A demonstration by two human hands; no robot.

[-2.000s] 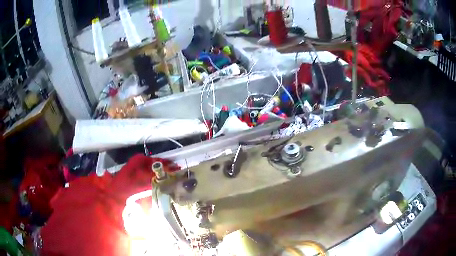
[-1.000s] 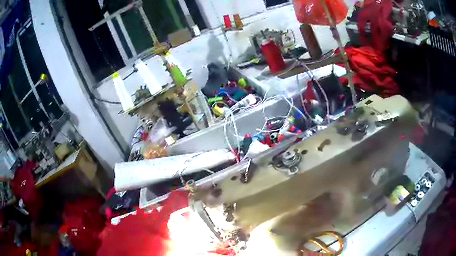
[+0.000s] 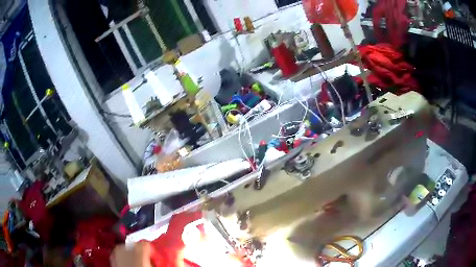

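Observation:
Bright red cloth (image 3: 172, 237) lies at the left end of the sewing machine, partly washed out by lamp glare. The beige, stained machine head (image 3: 334, 177) runs across the lower right. Its needle area (image 3: 242, 234) is lost in white glare. My left hand (image 3: 130, 255) shows blurred at the bottom edge, at the left side of the red cloth; it is cut off, and its fingers and grip cannot be made out. My right hand is not in view. Scissors with orange-yellow loop handles (image 3: 342, 249) lie on the bed below the head.
A long white roll (image 3: 188, 182) lies behind the machine, beside a trough with small coloured spools (image 3: 282, 141). White, yellow-tipped cones (image 3: 134, 106) and a red cone (image 3: 284, 60) stand behind. A control panel (image 3: 442, 189) is at right. Red cloth heaps (image 3: 386, 68) lie back right and lower left.
The view has tilted and shifted, so the machine sits lower and further right than at first. My left hand has come into view at the bottom left. The red cloth's visible area has shrunk.

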